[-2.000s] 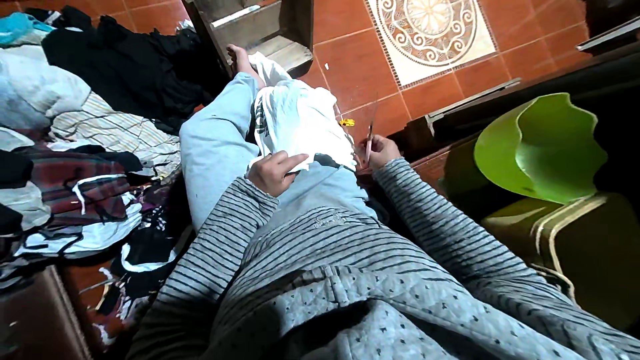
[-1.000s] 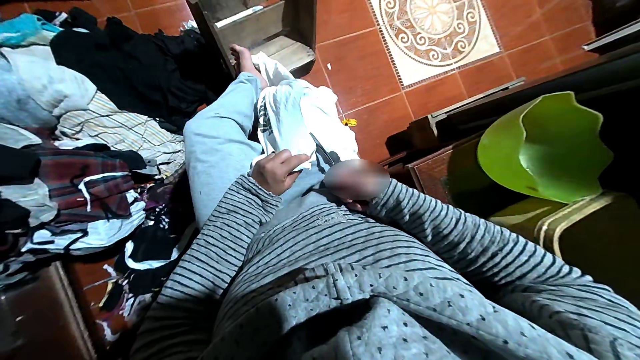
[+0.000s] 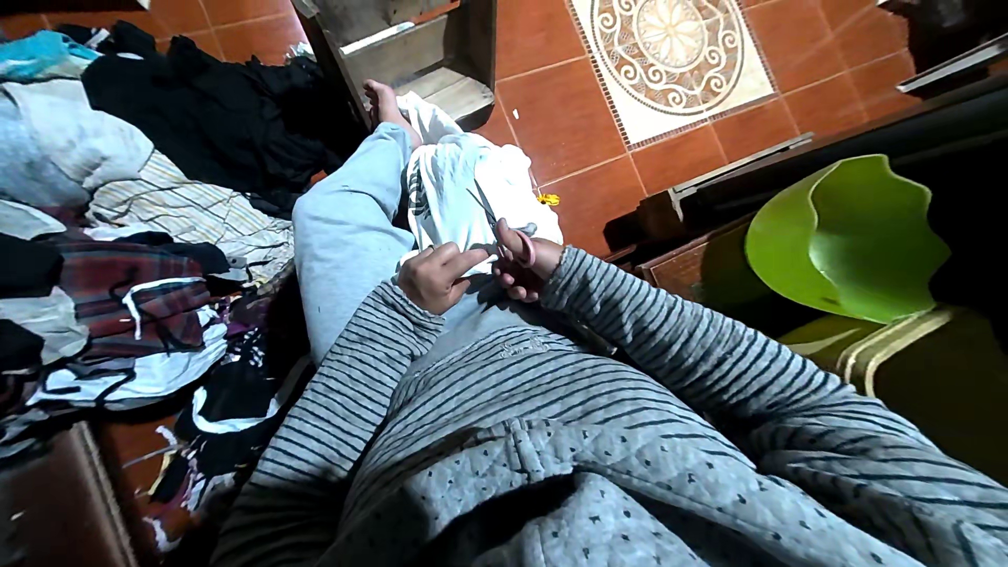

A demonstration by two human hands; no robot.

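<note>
A white cloth (image 3: 465, 193) with a dark print lies across my lap, over light blue trousers. My left hand (image 3: 439, 277) pinches an edge of this cloth between thumb and fingers. Just to its right my right hand (image 3: 524, 264) holds a pair of scissors (image 3: 526, 247) with a pinkish handle, its fingers through the loops. The thin blades point up and away over the cloth. Whether the blades touch the fabric cannot be told.
Piled clothes (image 3: 142, 291) lie at the left, dark, plaid and striped. Ahead stands an open wooden drawer or box (image 3: 417, 51). A green plastic container (image 3: 858, 236) is at the right. A small yellow object (image 3: 548, 200) lies on the red tiled floor (image 3: 559, 118).
My right hand with the scissors has come in from the right, close beside my left hand. My left hand has stayed at the edge of the white cloth.
</note>
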